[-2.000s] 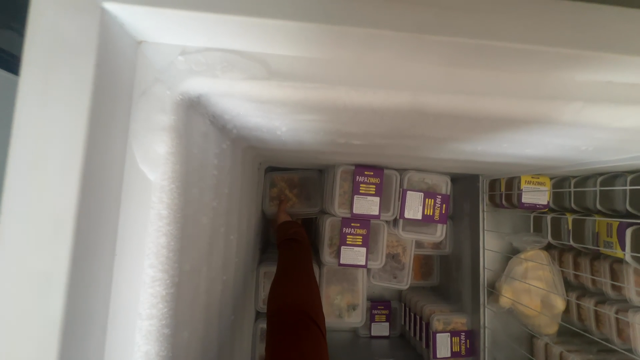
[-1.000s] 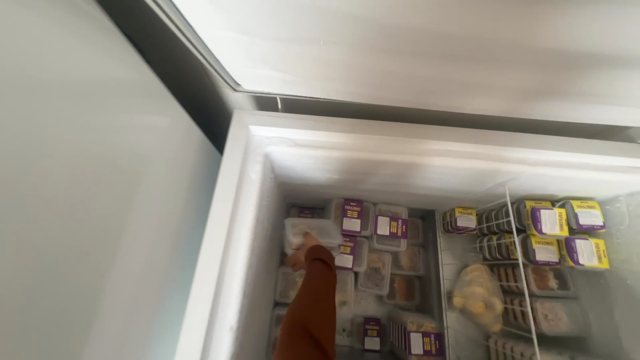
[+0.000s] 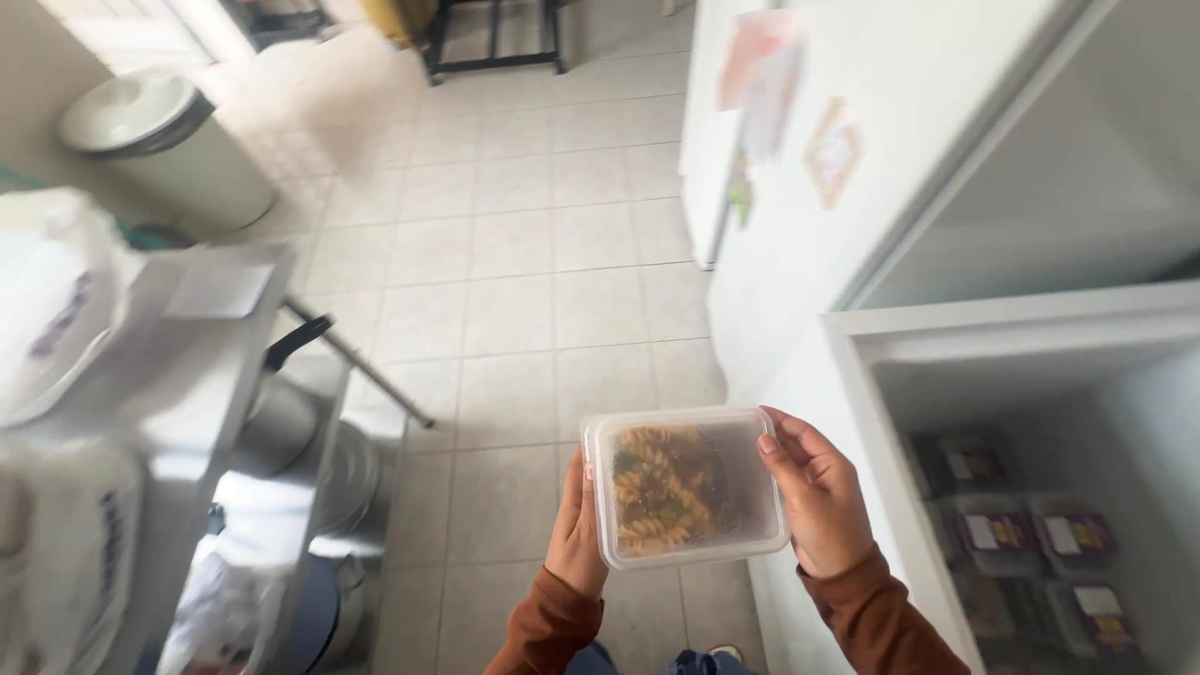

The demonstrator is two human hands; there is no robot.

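A lidded clear plastic food container (image 3: 689,487) with fusilli pasta and some green pieces is held up over the floor, at the lower middle of the view. My left hand (image 3: 577,525) grips its left side, with the fingers partly hidden behind it. On the right edge my right hand (image 3: 820,492) holds it, thumb on the lid's rim and the other fingers behind. Frost or moisture clouds the right part of the lid. Beside my right arm stands the open chest freezer (image 3: 848,375), where several containers with purple labels (image 3: 1003,532) lie.
At left, a steel table (image 3: 178,347) bears white plastic packages (image 3: 56,291); a saucepan (image 3: 277,422) sits on its lower shelf, black handle sticking out. A lidded bin (image 3: 178,150) stands beyond. A white appliance (image 3: 806,216) rises at right, and a black metal stand (image 3: 497,64) is far ahead.
The view has swung from inside the freezer to the room. A hand that reached into the freezer earlier has come out, and both hands now hold a container.
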